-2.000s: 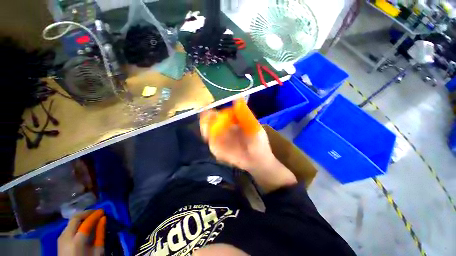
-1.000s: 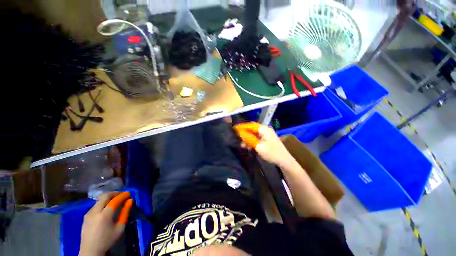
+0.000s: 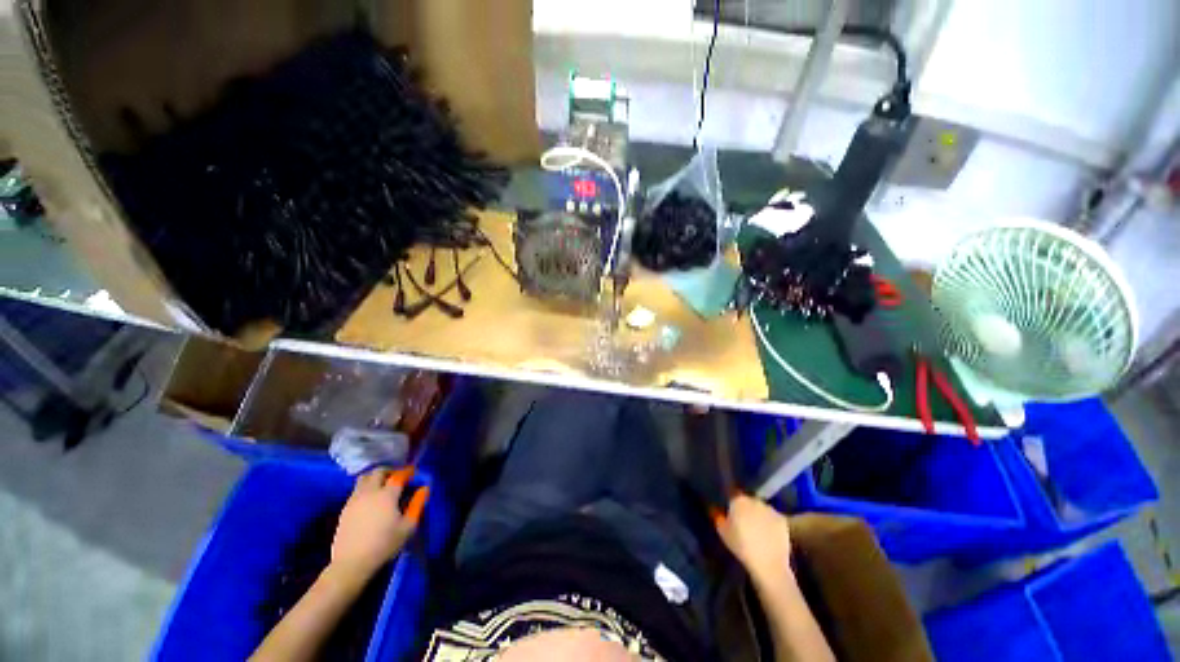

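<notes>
My left hand, with orange finger cots on thumb and finger, is low at the left, over the rim of a blue bin below the bench. Its thumb and finger are apart and I see nothing between them. My right hand is low at the right, beside my thigh, below the bench edge. Only a little orange shows at its fingertips, and what they touch is hidden or too small to tell. Several black cable leads lie on the brown cardboard on the bench.
A carton with a black cable pile stands at the left. A fan-like grille, solder scraps, a clear bag of black parts, red-handled pliers and a pale-green desk fan are on the bench. A brown carton stands right of my lap.
The view has swung left and shows the whole carton of cables. My right hand has dropped from near the bench edge to beside my thigh. My left hand remains low by the blue bin.
</notes>
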